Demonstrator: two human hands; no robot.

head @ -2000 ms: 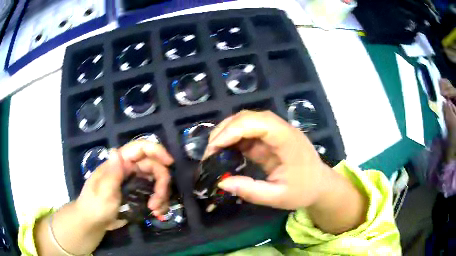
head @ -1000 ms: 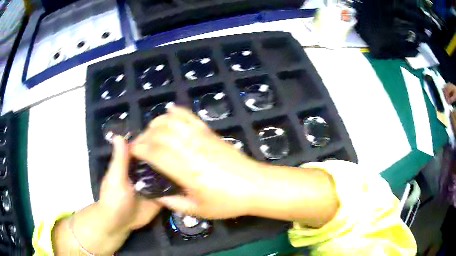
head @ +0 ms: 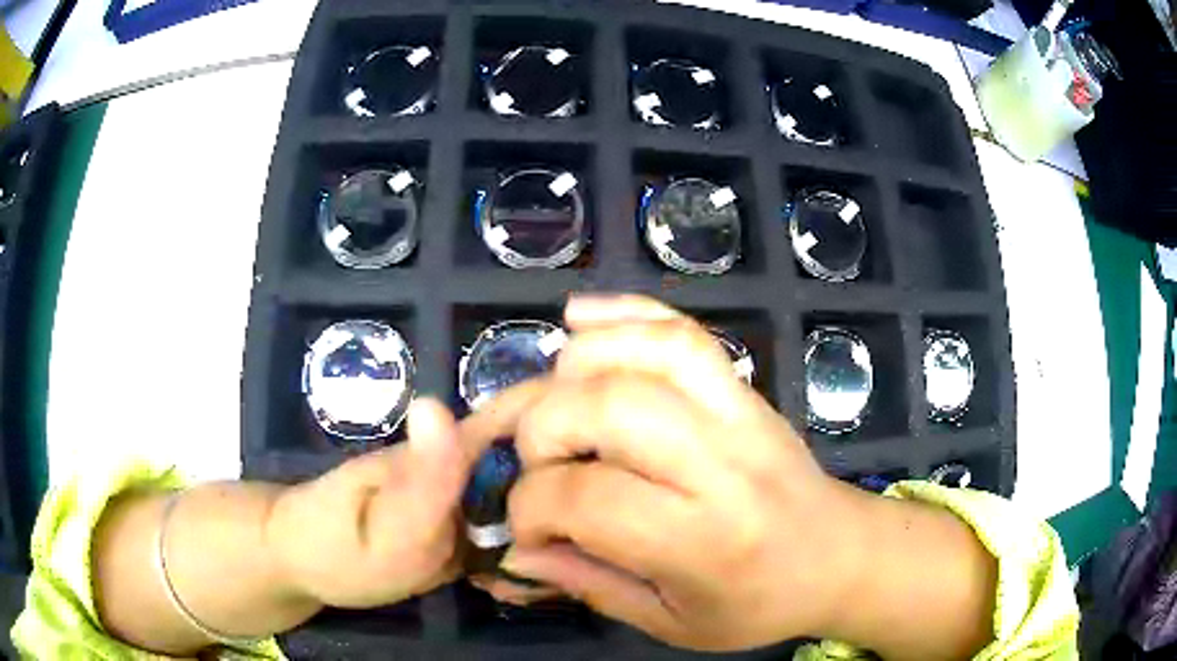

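The black foam tray point(head: 607, 291) lies in front of me, with round strapless watch heads, such as this one point(head: 532, 217), face up in its square pockets. My left hand point(head: 374, 523) and my right hand point(head: 645, 478) meet over the tray's near part. Between their fingers they hold a dark watch head point(head: 491, 491), seen nearly edge-on, with a bluish glint. The fingers hide most of it, so its face and back do not show, nor whether it is one piece or more.
Two pockets at the tray's upper right point(head: 936, 239) hold no watch. White sheets point(head: 1058, 310) and a green mat point(head: 1136, 284) lie around the tray. A jar with pale yellowish contents point(head: 1033, 97) stands at upper right. Another dark tray point(head: 29, 297) is at the left edge.
The view has shifted, and the tray now looks larger and closer. My hands are still together; my right hand has moved off the left part of the tray and the held watch is turned edge-on.
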